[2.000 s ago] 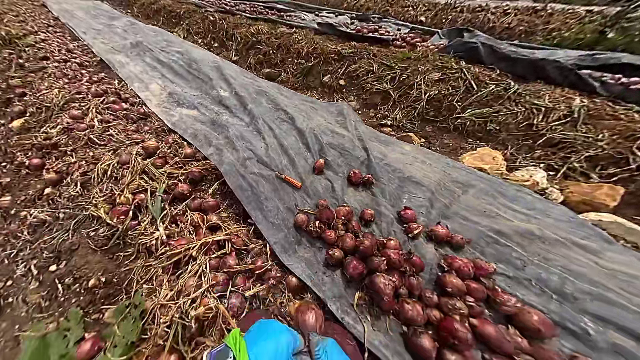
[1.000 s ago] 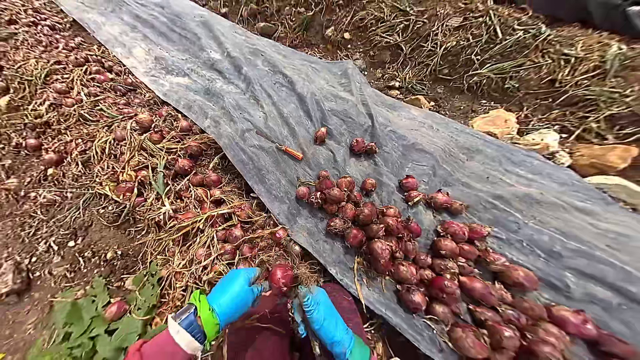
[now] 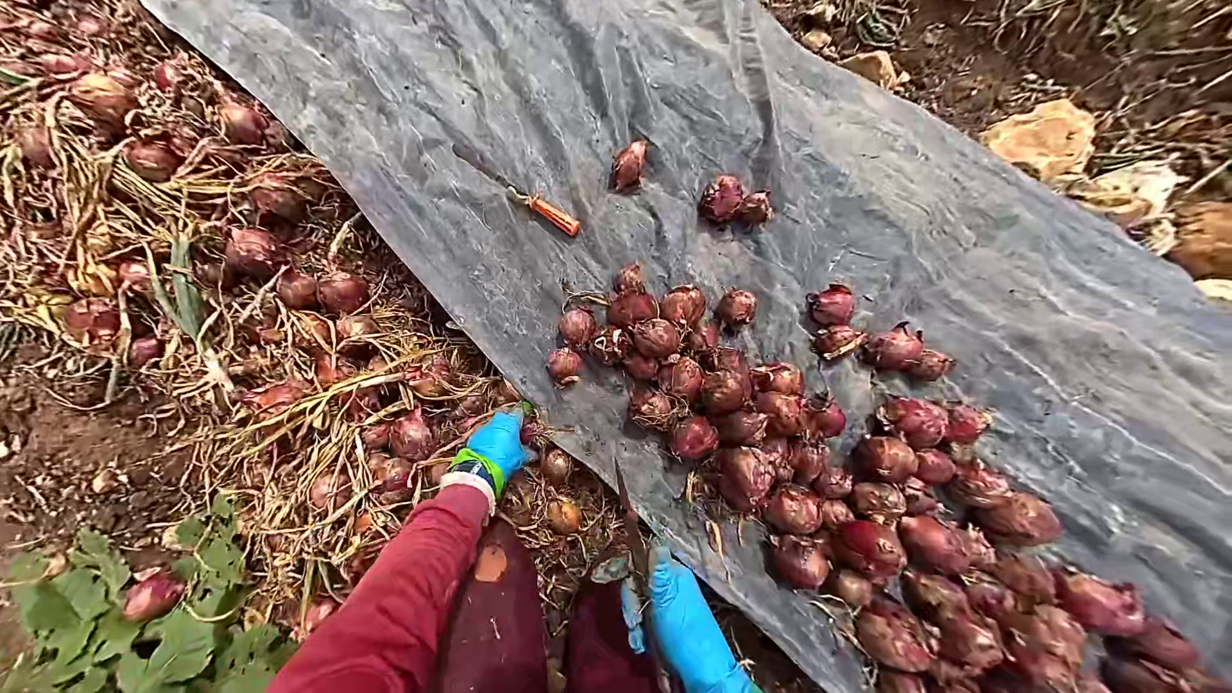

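My left hand (image 3: 500,444), in a blue glove, reaches into the onions and dry stalks beside the plastic sheet's edge; its fingertips are partly hidden, and whether it grips anything is unclear. Low in the view, my right hand (image 3: 679,616), gloved in blue too, holds a dark metal blade (image 3: 630,515) pointing up and away; its handle is hidden. Many red onions (image 3: 746,476) lie heaped on the grey plastic sheet (image 3: 962,269). A knife with an orange handle (image 3: 553,215) rests farther up the sheet, near a single red onion (image 3: 628,166).
Unsorted red onions with dry tops (image 3: 255,252) cover the ground at left. A leafy green plant (image 3: 183,635) grows at lower left. Pale stones (image 3: 1044,140) line the sheet's far right edge. My knees are between my hands.
One second ago both hands were together at a red onion; now they are apart, the left among the onions by the sheet. That onion no longer shows between them. The view has moved closer and downward.
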